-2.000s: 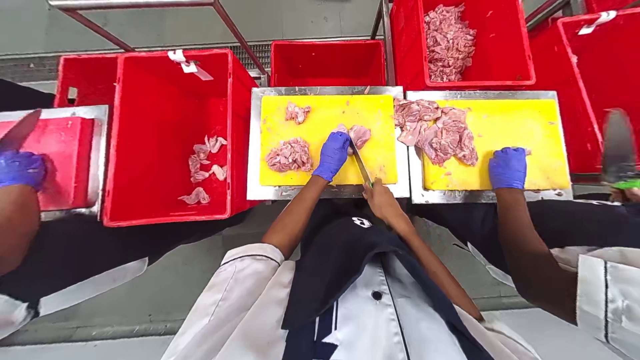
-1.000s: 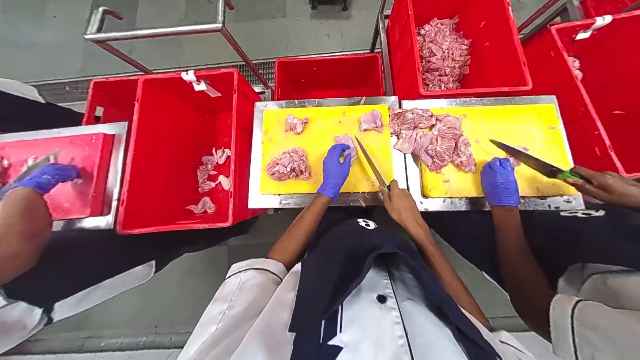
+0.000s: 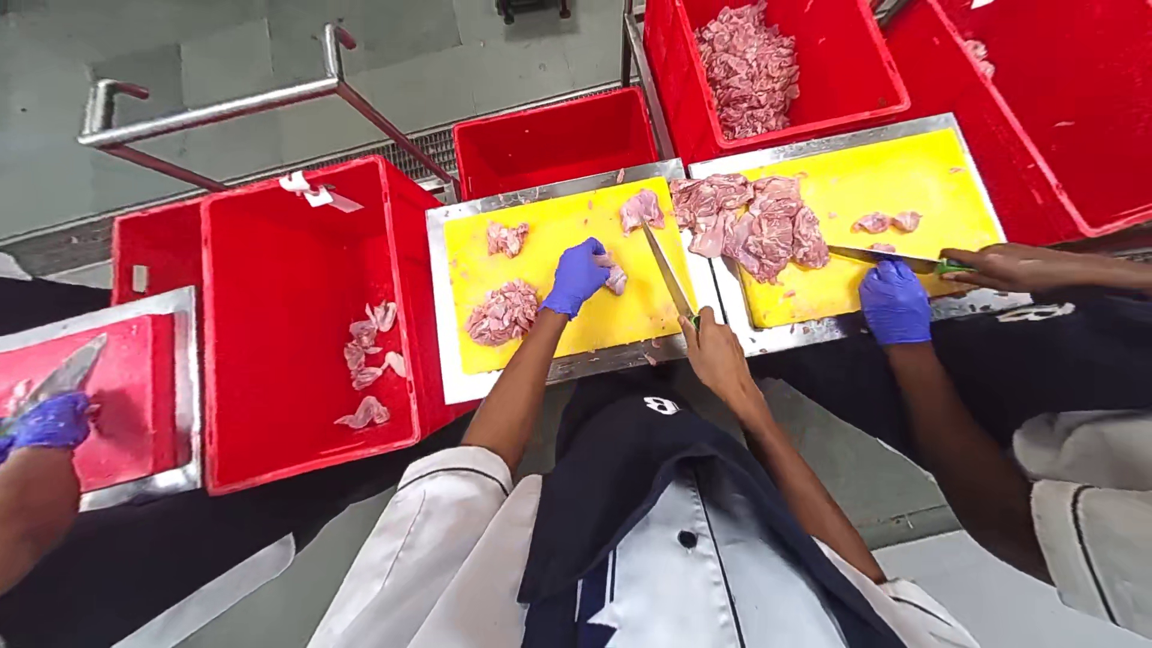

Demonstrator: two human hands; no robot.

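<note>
My left hand (image 3: 579,277), in a blue glove, grips a small piece of raw meat (image 3: 616,276) over the yellow cutting board (image 3: 558,225). My bare right hand (image 3: 717,353) holds a long-bladed knife (image 3: 668,274) by its green handle, the blade pointing away from me. Near the knife tip lies another piece of raw meat (image 3: 642,211). To the left of my left hand are a heap of cut meat (image 3: 503,313) and, farther back, a smaller piece (image 3: 508,239).
Left stands a red crate (image 3: 297,333) with several meat pieces; a red crate (image 3: 558,139) is behind my board. A co-worker at right cuts on a second yellow board (image 3: 886,189) beside a meat pile (image 3: 774,225). Another co-worker holds a knife over a red board (image 3: 117,396) at left.
One meat piece now lies at the back right of my board. My left hand has lifted off the spot beside the knife and holds a piece. The view has tilted.
</note>
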